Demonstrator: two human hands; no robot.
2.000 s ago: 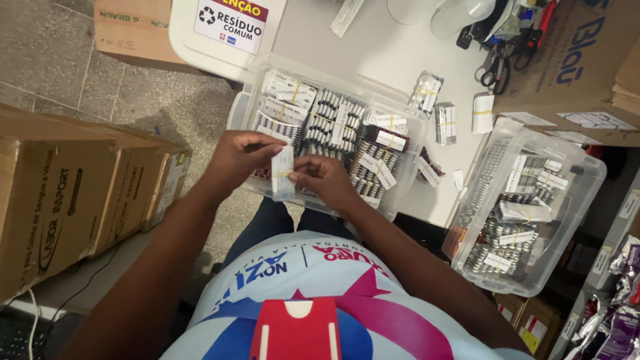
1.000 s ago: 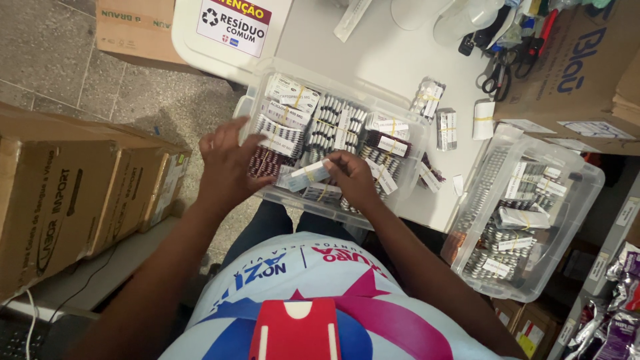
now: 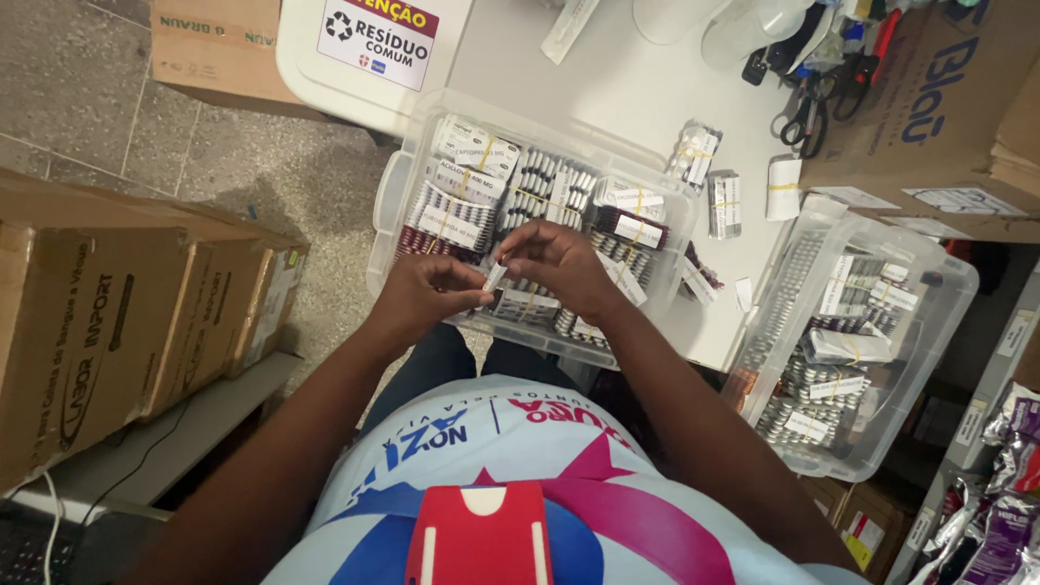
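Over the near left part of a clear plastic bin (image 3: pixel 532 329), my left hand (image 3: pixel 426 296) and my right hand (image 3: pixel 561 264) pinch a small piece with a white label (image 3: pixel 494 277) between their fingertips; it looks like a narrow blister pack, partly hidden. The bin holds banded bundles of blister packs, among them a labelled bundle (image 3: pixel 451 223) beside my left hand and a striped bundle (image 3: pixel 540 183) just beyond my right hand. A dark red bundle (image 3: pixel 634 230) lies to the right of them.
Several banded packs, such as a blister bundle (image 3: pixel 725 203), lie on the white table (image 3: pixel 642 89). A second clear bin (image 3: pixel 910 390) of blister packs stands at the right. Scissors (image 3: pixel 804 122) lie by a cardboard box (image 3: pixel 918 122). Large cartons (image 3: pixel 97 325) stand at the left.
The pale flat pack that my hands held before is out of them. My left hand has come back beside my right, and both now hold a smaller labelled piece.
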